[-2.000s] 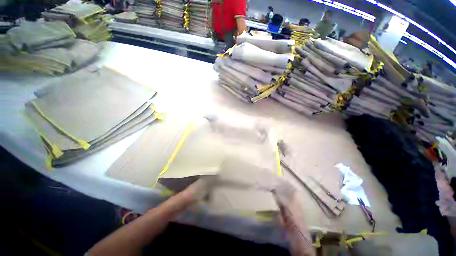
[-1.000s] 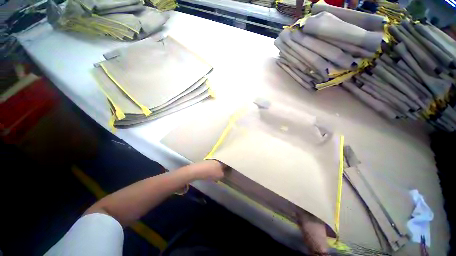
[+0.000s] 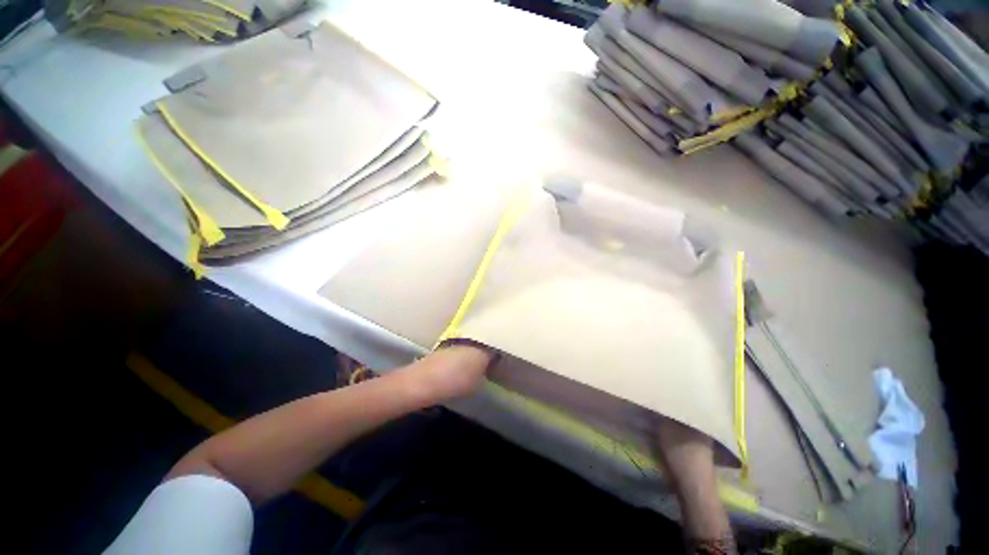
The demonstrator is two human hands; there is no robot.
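Note:
A grey-beige fabric panel [image 3: 607, 314] with yellow side edges lies at the table's near edge, its near side open like a pocket. My left hand [image 3: 461, 371] reaches into the opening at its left corner; the fingers are hidden under the upper layer. My right hand [image 3: 681, 439] is inside the opening near the right corner; only the wrist side shows, the fingers are covered. At the panel's far edge are two darker grey tabs with a curved gap between them.
A flat stack of panels [image 3: 293, 130] lies at left. Tall folded bundles [image 3: 748, 76] stand at far right. Narrow strips [image 3: 797, 401], a white scrap [image 3: 896, 423] and dark-red snips [image 3: 907, 504] lie right of the panel. More folded pieces [image 3: 184, 13] lie at far left.
The view has swung and tilted. From two seconds ago, the panel has gone from blurred and folded at its near side to spread out. Since one second ago, my right hand has moved further inside.

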